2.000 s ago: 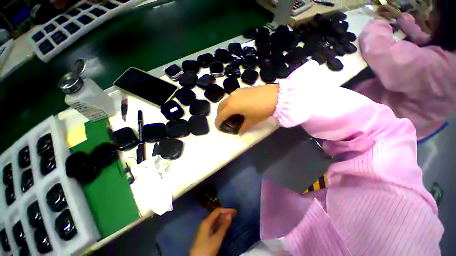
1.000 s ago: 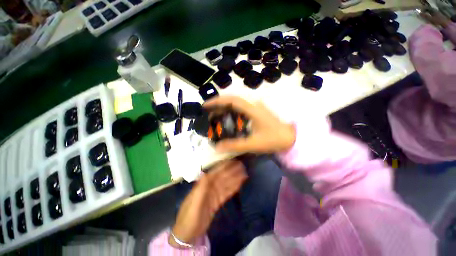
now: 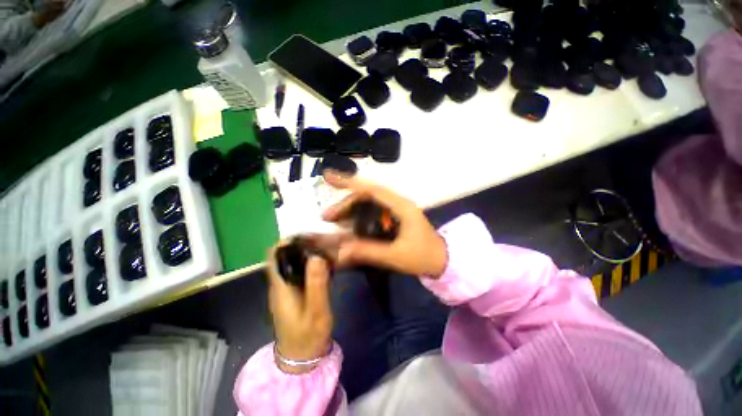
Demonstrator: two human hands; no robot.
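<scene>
My left hand (image 3: 301, 313) is held up in front of the bench edge, its fingers closed round a glossy black case (image 3: 291, 262). My right hand (image 3: 399, 244) is just to its right, holding another black case (image 3: 373, 220) with an orange glint in the palm; its fingertips reach toward the left hand's case. A white crumpled wipe (image 3: 303, 206) lies on the bench behind the hands. The green mat (image 3: 233, 236) holds two dark cases (image 3: 224, 168). The white tray (image 3: 205, 231) at left holds rows of glossy black cases.
Loose black cases (image 3: 460, 84) spread to a dense pile at back right. A phone (image 3: 315, 67), bottle (image 3: 231, 77), marker pen (image 3: 298, 130) and yellow note (image 3: 207, 123) lie behind. White empty trays (image 3: 167, 374) are stacked below. Another person's pink sleeve (image 3: 700, 187) is at right.
My right hand has picked up dark cases from the bench and come back to my left hand, which has risen and now holds a case. The view has shifted.
</scene>
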